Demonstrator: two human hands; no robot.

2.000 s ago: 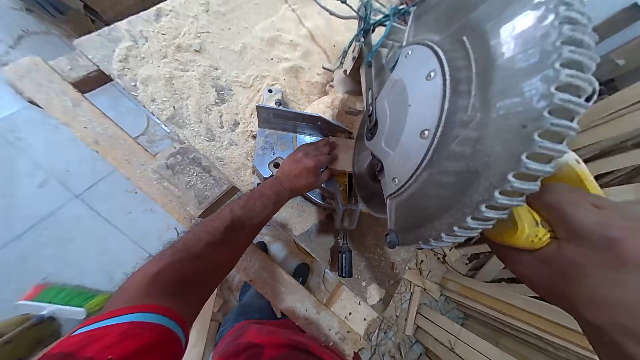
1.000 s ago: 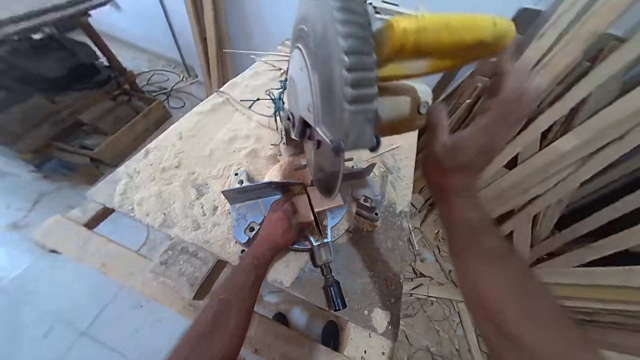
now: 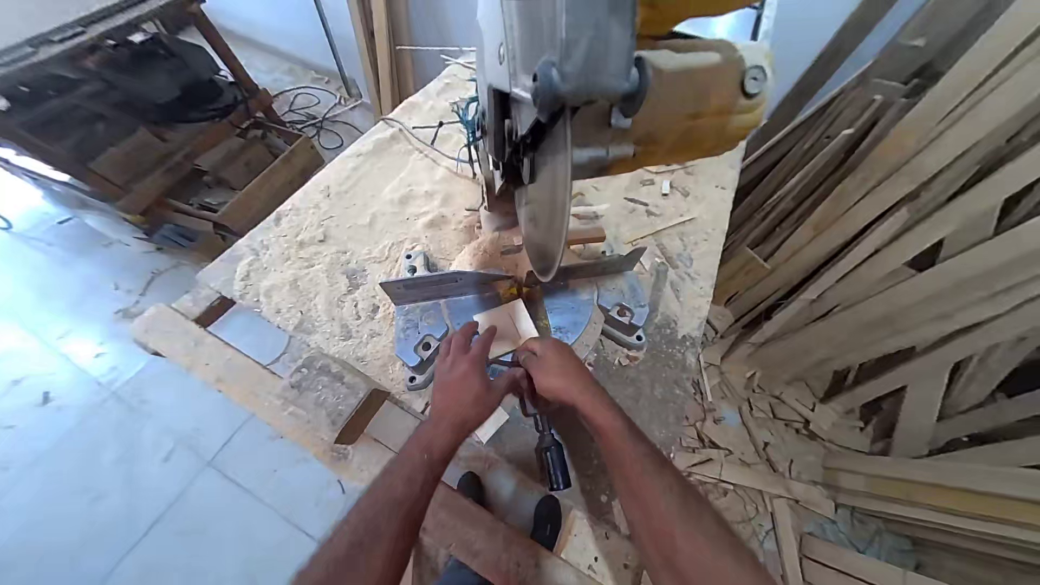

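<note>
Both hands are at a small flat piece of wood (image 3: 505,327) on the metal base of a miter saw (image 3: 569,309), in front of the fence (image 3: 455,284). My left hand (image 3: 467,378) lies at the piece's left and near side, fingers on its edge. My right hand (image 3: 552,370) pinches at its near right corner, and a thin dark thing shows between the hands, too small to name. The saw's round blade (image 3: 546,203) is raised above and behind the wood. The black handle knob (image 3: 552,461) of the base points toward me, below my right hand.
Sawdust covers the worktable (image 3: 325,236). Stacked wooden boards (image 3: 918,268) lean at the right, with offcuts (image 3: 764,455) on the floor below. A wooden rail (image 3: 268,386) runs along the near left side. A wooden crate (image 3: 272,183) and a coiled cable (image 3: 313,114) are at the back left.
My right hand, on the saw's yellow handle two seconds ago and off it one second ago, has come down to the wood beside my left hand. The view has shifted.
</note>
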